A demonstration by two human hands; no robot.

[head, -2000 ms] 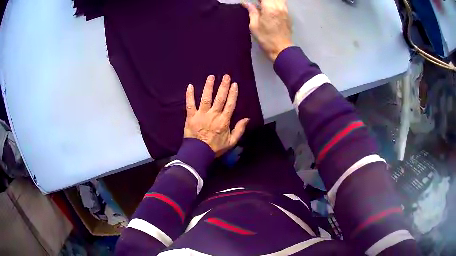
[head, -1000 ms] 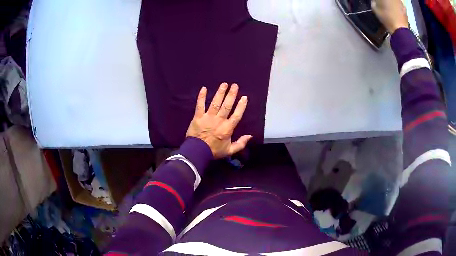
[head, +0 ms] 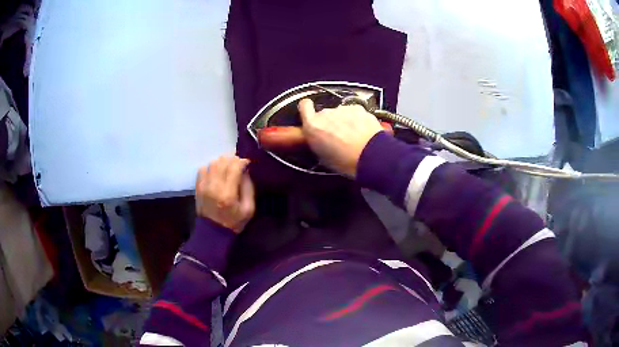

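A dark purple garment panel [head: 305, 47] lies on the white pressing table [head: 129, 101], with a curved cut-out at its upper right. My right hand [head: 339, 132] is closed round the brown handle of the steam iron [head: 282, 112]. The iron lies across the panel with its pointed tip to the left. My left hand [head: 225, 193] is at the panel's lower left corner at the table's near edge, fingers curled. The fingertips seem to touch the panel edge; whether they pinch it is hard to tell.
A pale hose [head: 468, 154] runs from the iron to the right edge. An open cardboard box [head: 108, 271] with scraps stands below the table at left. An orange-red plastic bag [head: 584, 30] lies beyond the table at upper right. More scraps are on the floor.
My right hand has brought the iron from the table's upper right onto the panel. My left hand has moved from flat on the panel to its lower left corner and curled.
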